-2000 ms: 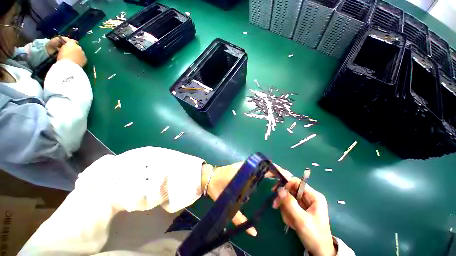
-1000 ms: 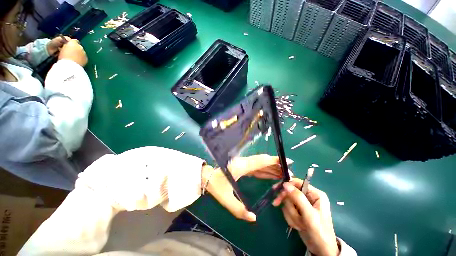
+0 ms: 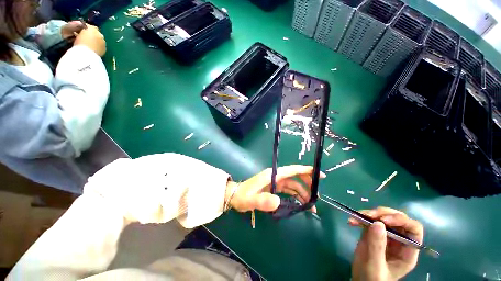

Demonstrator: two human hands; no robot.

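A black phone middle frame (image 3: 323,131) stands nearly upright in my left hand (image 3: 261,192), which grips its lower end. Its large window is open, and small gold and orange parts show at its top end. My right hand (image 3: 387,241) holds thin metal tweezers (image 3: 404,238) to the right of the frame. The tweezers' tip points left, at the frame's lower right edge; whether it touches cannot be told. A pile of removed strips (image 3: 333,134) lies behind the frame, partly seen through its window.
A near frame stack (image 3: 236,118) stands behind the held frame. Right-hand frame stacks (image 3: 406,129), grey perforated stacks (image 3: 351,44) and left-hand frame stacks (image 3: 189,41) stand farther back. Pale strips lie scattered on the green table (image 3: 170,131). A coworker's sleeve (image 3: 82,110) is at left.
The frame has turned more upright and moved right, its top end facing me. My right hand has moved right, off the frame, and the tweezers have swung from upright to slanting left. The view has shifted slightly.
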